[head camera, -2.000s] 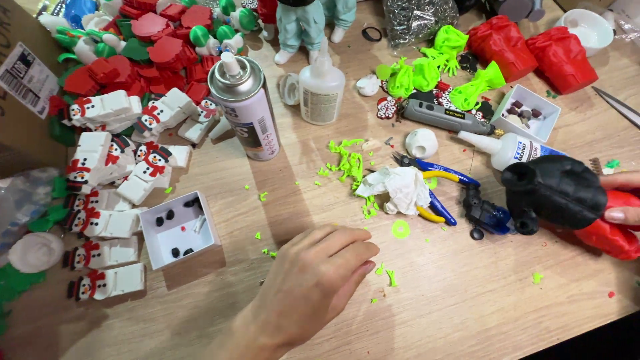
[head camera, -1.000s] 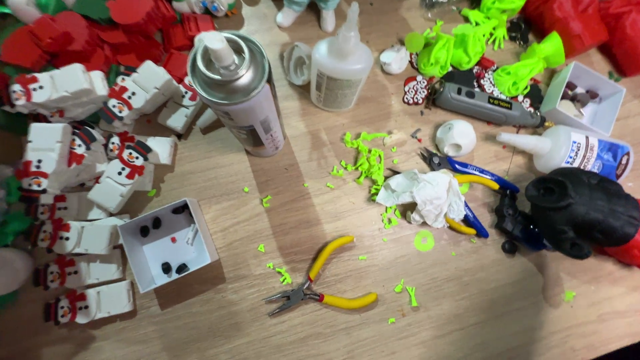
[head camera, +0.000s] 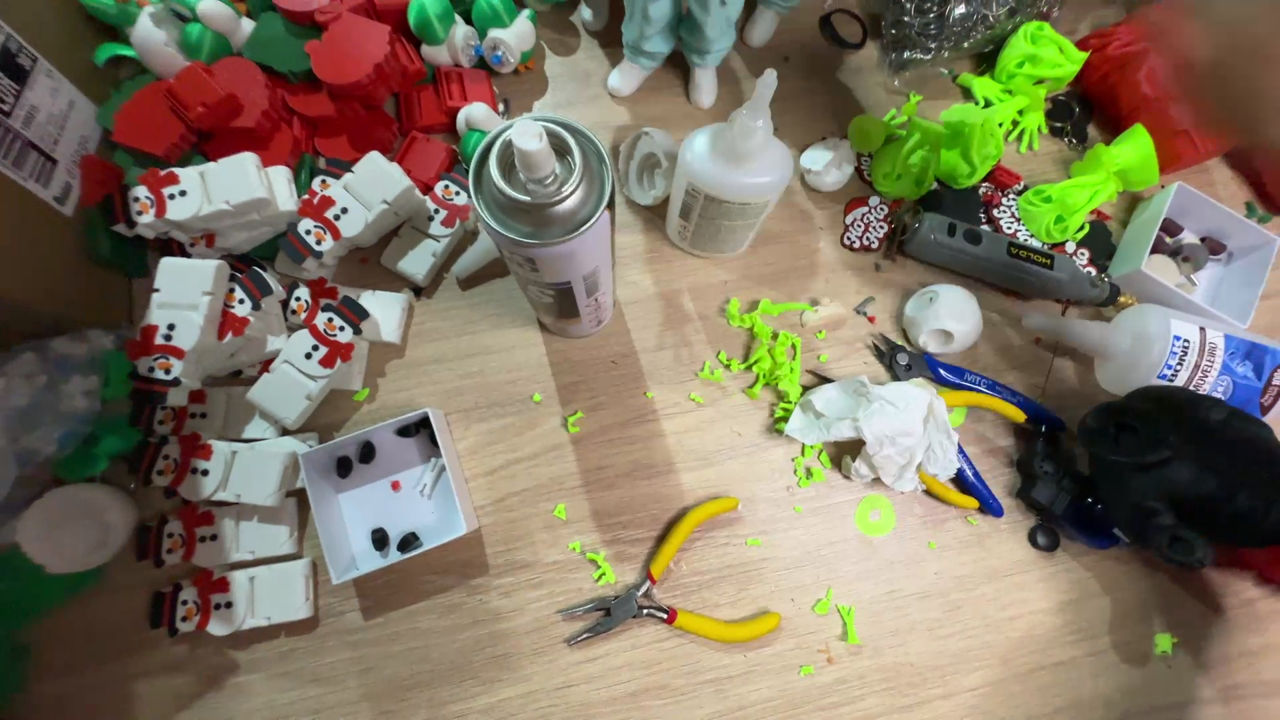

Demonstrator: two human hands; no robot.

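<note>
A blurred hand, seemingly my right hand (head camera: 1235,70), is at the top right edge beside a red printed piece (head camera: 1140,90); its fingers cannot be made out. My left hand is out of view. Yellow-handled pliers (head camera: 630,605) lie with handles spread at the lower middle. A black printed figure (head camera: 1180,460) rests at the right edge. Left of it are blue-handled cutters (head camera: 985,385), partly under crumpled white paper (head camera: 885,430). Bright green scraps (head camera: 770,350) lie scattered on the wooden table (head camera: 450,650).
Snowman pieces (head camera: 270,590) and a small white box (head camera: 460,480) with black parts stand left. A spray can (head camera: 545,230) and a glue bottle (head camera: 730,180) stand at centre back. Farther right are a rotary tool (head camera: 1000,255), a Tekbond bottle (head camera: 1150,345) and another white box (head camera: 1150,230).
Two seconds ago my left hand was over the lower middle and my right hand on the black figure. My left hand has left the view, and the yellow-handled pliers show on the table.
</note>
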